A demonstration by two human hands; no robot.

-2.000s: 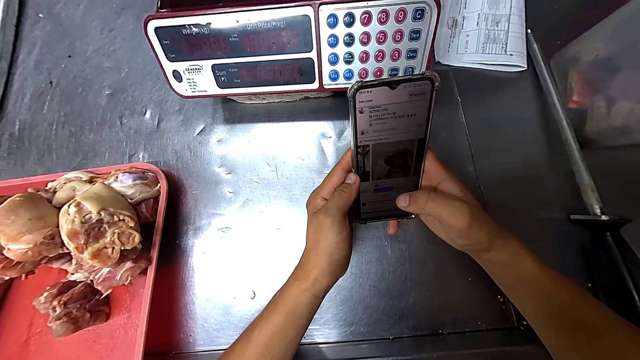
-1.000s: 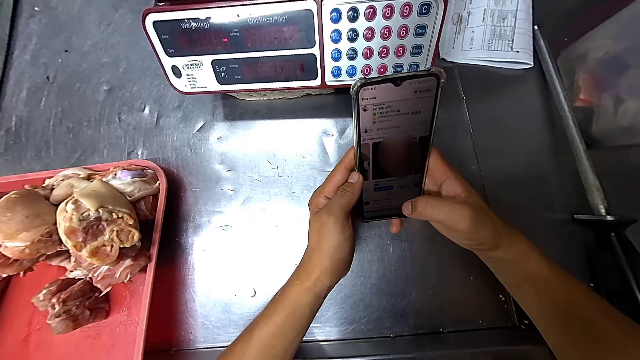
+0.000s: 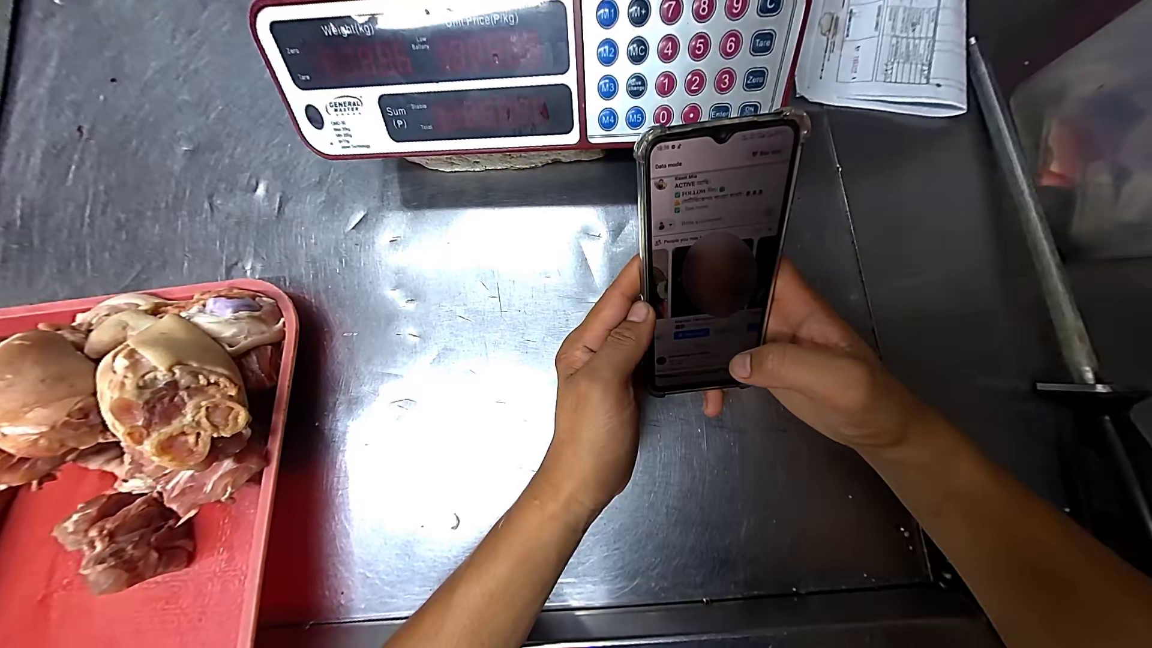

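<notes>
A smartphone (image 3: 715, 261) in a clear bumper case stands tilted between both hands, its lit screen facing me. My left hand (image 3: 598, 405) grips its left edge, thumb along the side. Around the lower right corner is my right hand (image 3: 823, 369), with the thumb at the bottom of the screen and a fingertip showing below the phone. The other fingers are hidden behind it. Just beyond the phone's top edge is a red and white digital price scale (image 3: 486, 148) with a keypad.
Raw meat pieces (image 3: 171, 396) lie on a red plastic tray (image 3: 274, 432) at the left, on a metal worktop (image 3: 468, 297). Printed papers (image 3: 882, 54) are at the back right. A sharpening steel (image 3: 1035, 216) lies along the right side, near a translucent plastic container or bag (image 3: 1093, 162).
The phone has shifted slightly right and tilted a little since the first frame, and its screen content has moved. Both hands keep their hold on it.
</notes>
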